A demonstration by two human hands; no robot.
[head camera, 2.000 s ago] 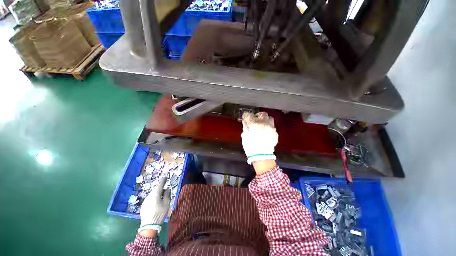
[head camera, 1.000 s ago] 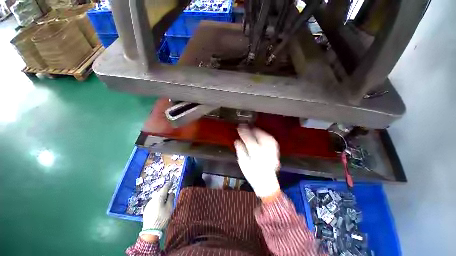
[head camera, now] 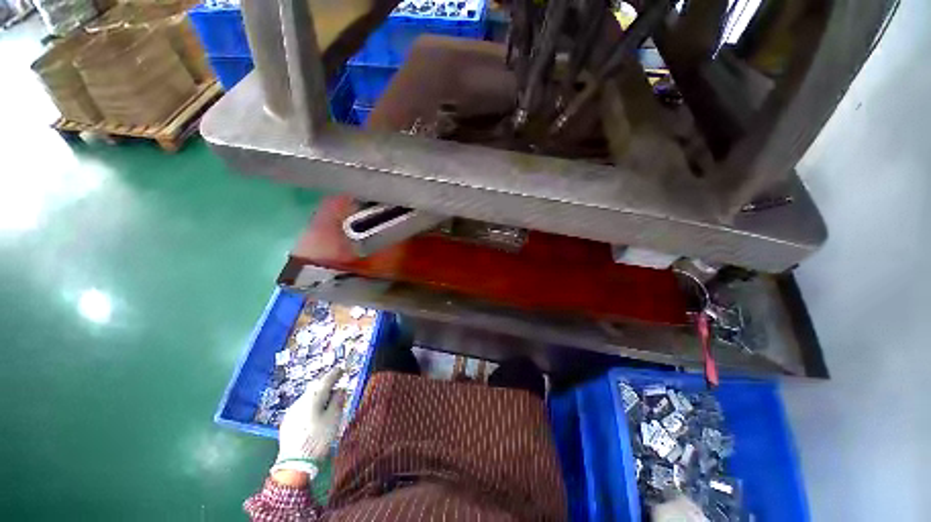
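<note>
My left hand (head camera: 309,420), in a white knit glove, rests over the near right part of the left blue bin (head camera: 242,369), among bright flat metal parts (head camera: 325,345); whether it holds one is unclear. My right hand (head camera: 679,510), gloved, is mostly cut off by the bottom edge, over the right blue bin (head camera: 773,433) with darker metal parts (head camera: 664,436); its fingers are not clear. The fixture (head camera: 497,233) sits on the red work surface (head camera: 531,273) under the crossbar, with no hand at it.
The thick grey crossbar (head camera: 490,186) spans above the table. A slotted bar (head camera: 380,226) is left of the fixture. A white block (head camera: 643,257), wire clutter (head camera: 731,324) and a red-handled tool (head camera: 707,350) are at the right. Stacked blue crates (head camera: 413,41) and a loaded pallet (head camera: 153,127) stand behind.
My right hand has moved from the fixture back and down to the right bin at the bottom edge. My left hand has stayed at the left bin with a small shift.
</note>
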